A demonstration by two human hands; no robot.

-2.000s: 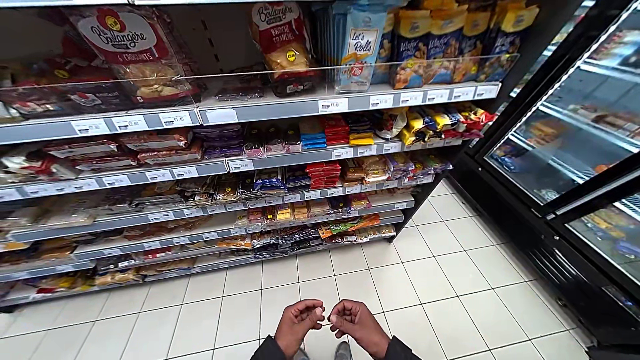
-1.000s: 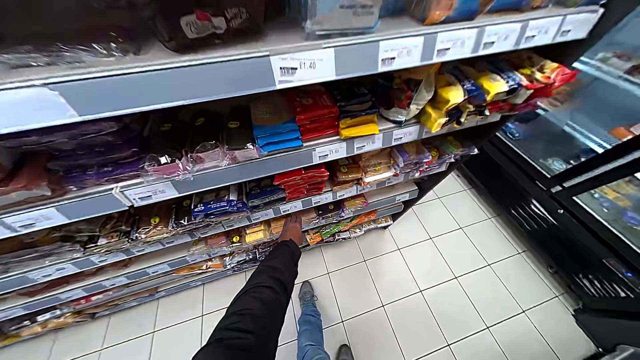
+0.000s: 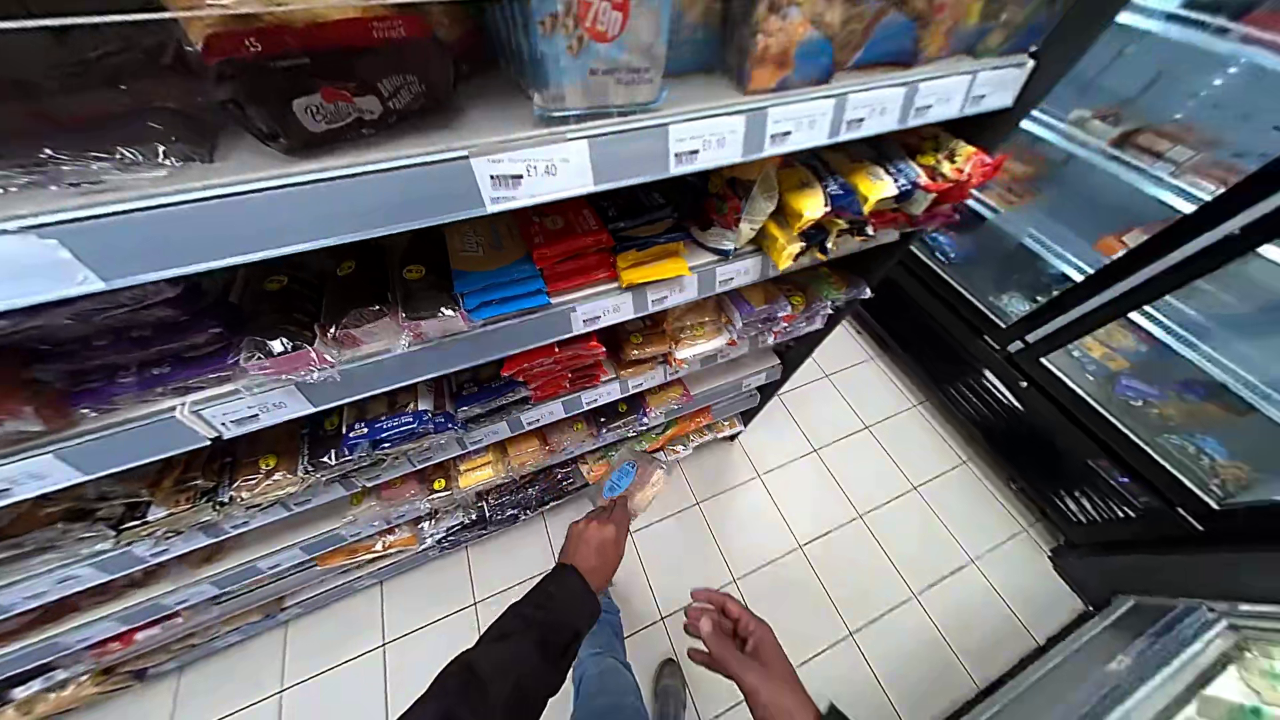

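Observation:
My left hand [image 3: 597, 543] grips one end of a clear plastic packet [image 3: 640, 482] with a blue oval label, held over the floor just out from the lower shelves. What the packet contains is too small to tell. Lower right of it, my right hand [image 3: 735, 640] is raised with its fingers apart and slightly curled, touching nothing. Beyond the packet, yellow packs [image 3: 480, 467] lie on a low shelf, and red packs [image 3: 556, 366] are stacked one shelf higher.
Shelf edges with price tags [image 3: 532, 172] cross the view above my hands. Blue packs [image 3: 490, 262] sit on an upper shelf. A glass-doored fridge [image 3: 1150, 330] stands at the right beyond floor tiles [image 3: 850, 500]. Another glass-topped case [image 3: 1110, 660] shows at the lower right.
My left hand has drawn back from the low shelf, where it was reaching, and now holds a packet. My right hand has come into view. The view has moved closer to the shelves.

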